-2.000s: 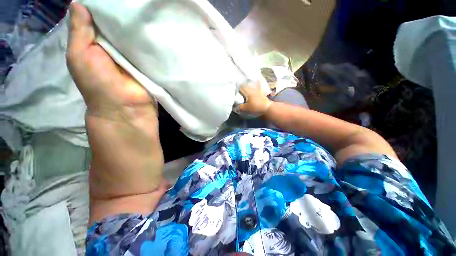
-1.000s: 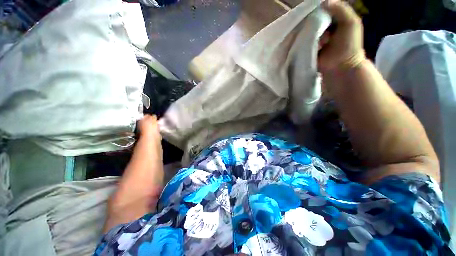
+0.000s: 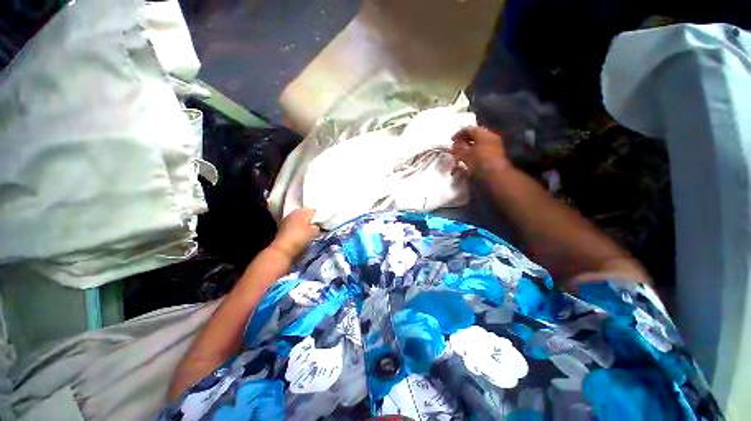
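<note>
An off-white garment (image 3: 354, 174) lies bunched in front of my lap, its far part over the tan chair seat. My left hand (image 3: 296, 230) pinches the garment's near left edge. My right hand (image 3: 479, 150) is at its right edge with curled fingers on the cloth. The right palm is dark and partly hidden; a small tool in it cannot be made out.
A thick pale garment stack (image 3: 90, 156) stands at upper left on a green support (image 3: 95, 308). A lower beige pile (image 3: 123, 353) is at lower left. The tan chair (image 3: 412, 41) is ahead. A white-covered table (image 3: 708, 164) is at right. Dark crumpled material (image 3: 239, 156) lies left of the garment.
The garment has come down from the raised right hand and now lies bunched over the lap and chair. My right hand has moved down and left; my left hand slightly right.
</note>
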